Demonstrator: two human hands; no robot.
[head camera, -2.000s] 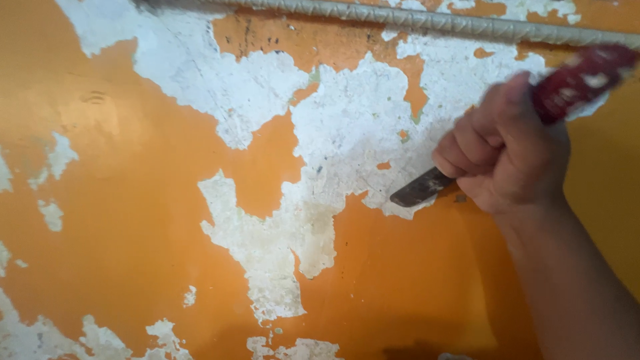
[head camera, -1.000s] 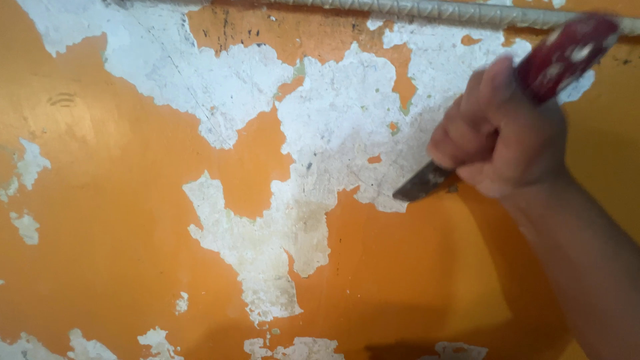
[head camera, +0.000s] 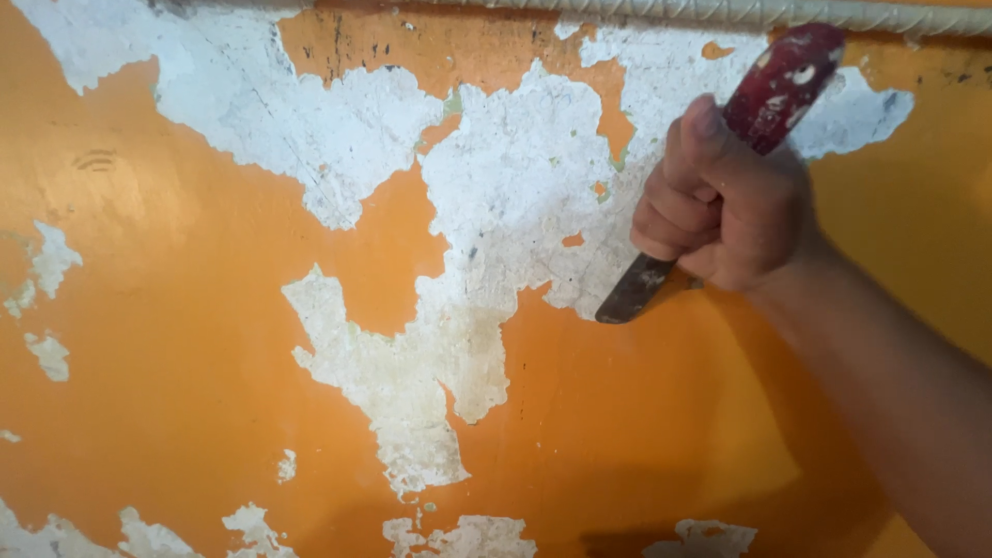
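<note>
My right hand (head camera: 721, 194) is closed in a fist around a scraper with a worn red handle (head camera: 787, 85), its blade pointing down and left. The end of the dark metal blade (head camera: 635, 291) lies at the lower edge of a large bare whitish patch (head camera: 527, 178), where the orange paint (head camera: 620, 403) begins. Pale spots mark the handle, which sticks up above the fist. Whether the blade tip presses on the wall cannot be told. My left hand is out of view.
A ribbed, light-coloured bar (head camera: 728, 12) runs across the top of the wall. Smaller bare patches (head camera: 54, 256) show at the left, and more (head camera: 480, 535) along the bottom. The arm's shadow falls on the lower right.
The blade stays near the same lower edge of the bare patch, with the right hand still around the tool. No new bare area is plain.
</note>
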